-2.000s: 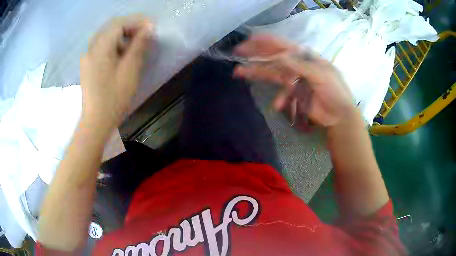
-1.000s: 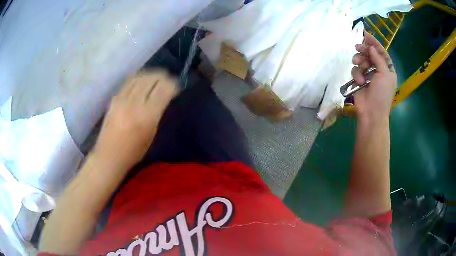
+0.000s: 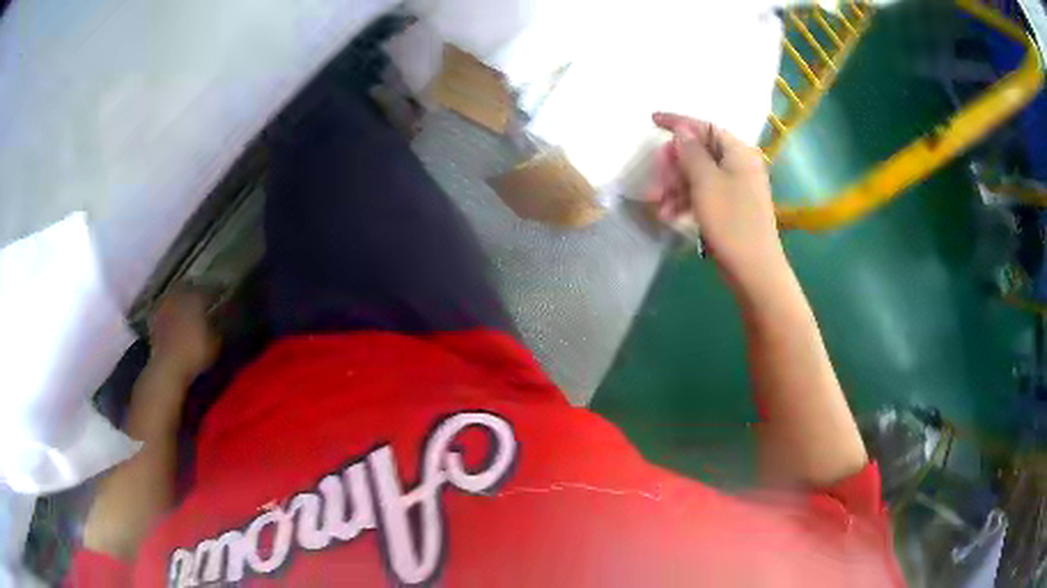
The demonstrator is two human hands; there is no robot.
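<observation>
My right hand (image 3: 718, 190) is at the right of centre, its fingers closed on the lower edge of the heap of white cloth pieces (image 3: 654, 86), which is overexposed. A small dark bit, perhaps part of the snips, shows below the palm; the rest is hidden. My left hand (image 3: 184, 327) is low at the left, beside my dark-clothed leg and under the table edge. It is blurred and its fingers are partly hidden, so I cannot tell if it holds anything.
The pale grey padded table (image 3: 149, 103) fills the upper left. White pieces (image 3: 57, 345) hang at the left. Brown cardboard pieces (image 3: 545, 190) lie below the heap. A yellow basket frame (image 3: 918, 155) stands at the right over the green floor (image 3: 689, 368).
My right hand has moved left and is now at the heap's lower edge. My left hand has moved down and left, beside the table. The view has shifted.
</observation>
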